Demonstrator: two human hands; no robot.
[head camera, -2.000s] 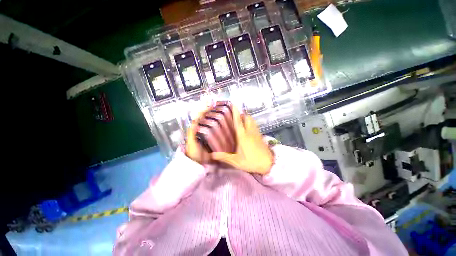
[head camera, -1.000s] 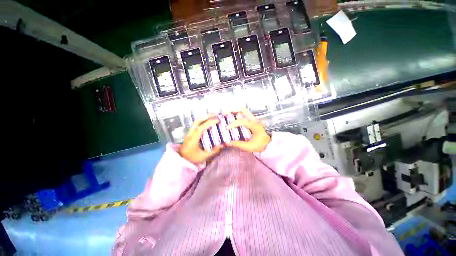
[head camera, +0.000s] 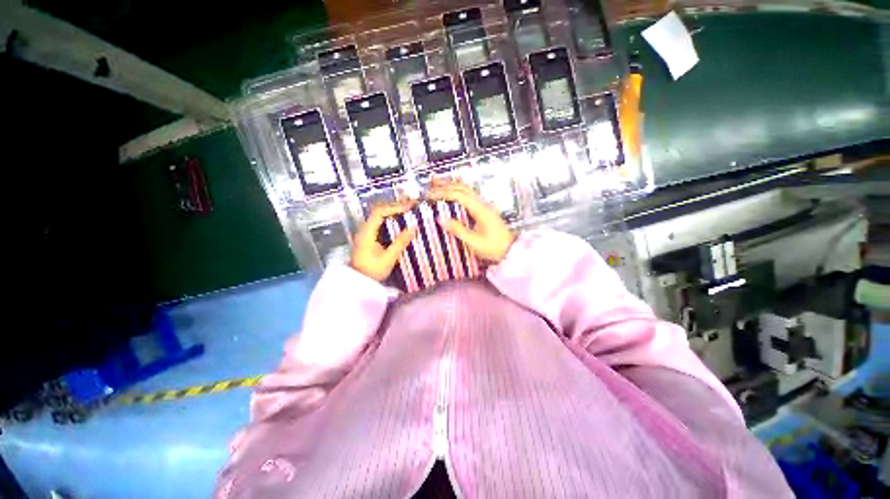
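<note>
A handful of phone units (head camera: 431, 246) stands side by side on edge between my hands, seen as pink and dark stripes, close to my chest. My left hand (head camera: 383, 241) grips its left side and my right hand (head camera: 474, 226) grips its right side. Just beyond them lies a clear blister tray (head camera: 262, 146) with black-faced phone units (head camera: 437, 119) in its far row. Its near row is partly hidden by my hands and strong glare. More filled trays show behind and under it.
A white paper slip (head camera: 671, 45) and a yellow-orange tool (head camera: 632, 119) lie right of the trays. A red-black part (head camera: 190, 185) lies on the green surface (head camera: 229, 234) at left. Grey-white machinery (head camera: 800, 343) stands at right. A brown board (head camera: 376, 10) shows behind the trays.
The units were bunched and tilted in my closed hands; they now stand upright as longer stripes, with my fingers spread along both sides. My hands have moved slightly toward the trays since one second ago.
</note>
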